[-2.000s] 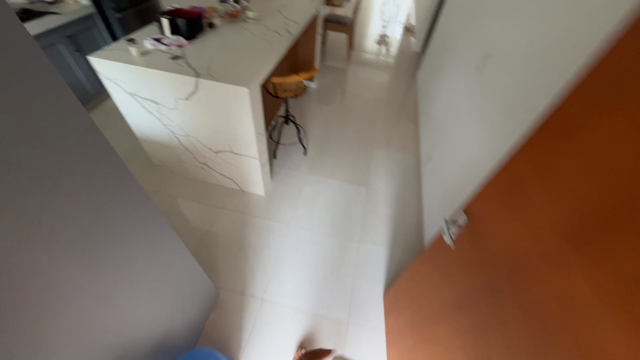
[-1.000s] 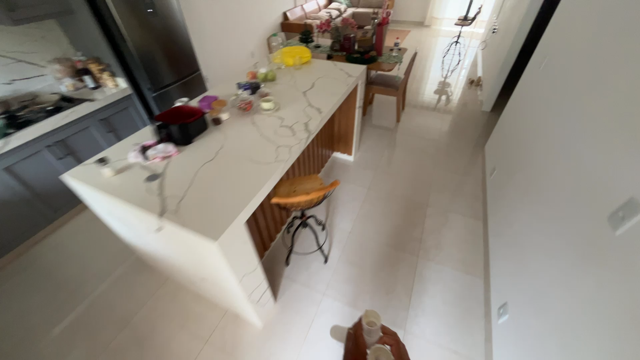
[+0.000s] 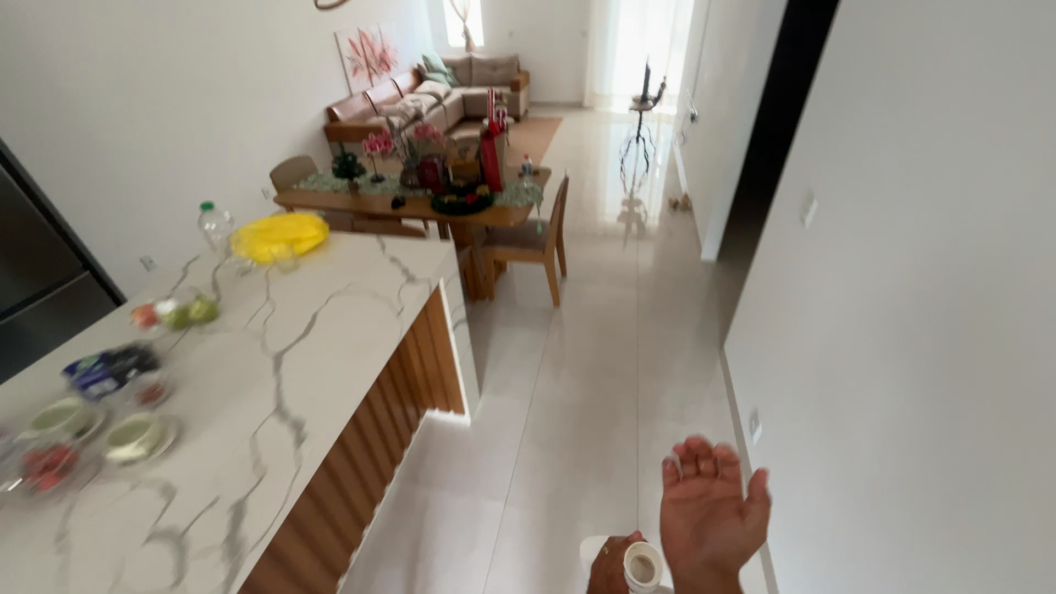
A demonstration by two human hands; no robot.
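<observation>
My left hand (image 3: 609,565), low in the frame, is closed around a white cylindrical container (image 3: 643,566) whose round open mouth faces up. Behind that hand a pale rounded flat shape (image 3: 591,548) shows; what it is I cannot tell. To the right of the container is my right hand (image 3: 711,511), palm up, fingers slightly curled and thumb out to the right, with nothing in it. The lower parts of the container and of the left hand are cut off by the frame's bottom edge.
A marble-look island (image 3: 330,330) on the left bears cups, fruit, a yellow bag (image 3: 280,237) and a plastic bottle (image 3: 216,224). Further on stand a wooden dining table (image 3: 495,216), a chair (image 3: 536,243) and a sofa (image 3: 495,82). A white wall (image 3: 924,330) runs along the right.
The view has moved forward past the stool. My right hand now shows open and apart from the left; a second ago the hands were close together about small white objects.
</observation>
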